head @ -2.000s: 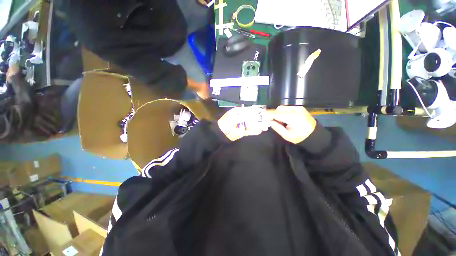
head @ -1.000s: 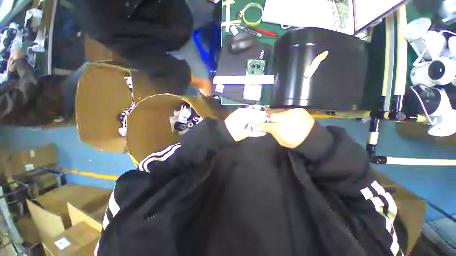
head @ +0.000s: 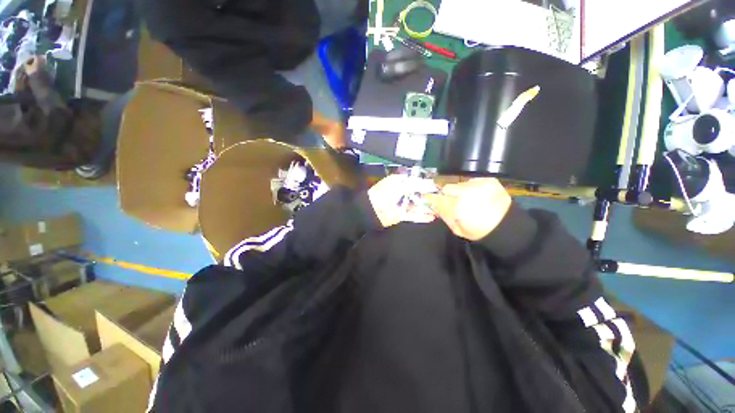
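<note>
A small whitish piece (head: 417,203) is between my two hands, in front of my chest at the bench's front edge. It is too blurred to tell its exact shape. My left hand (head: 391,202) holds it from the left. My right hand (head: 475,208) has its fingers closed on the right side of it, fingertips touching. A large glossy black housing (head: 520,149) with a yellow and white mark stands on the bench just beyond my right hand.
A white strip (head: 399,125), a green plate (head: 418,105), a mouse (head: 398,64) and a red tool (head: 440,51) lie on the bench. Security cameras (head: 693,129) are piled right. Open cardboard boxes (head: 234,202) stand left, near a person in black (head: 242,48). Pipe rack (head: 633,121) is right.
The view has shifted, so the bench things sit further right. My hands stay together on the small piece; my right fingers have shifted slightly against it.
</note>
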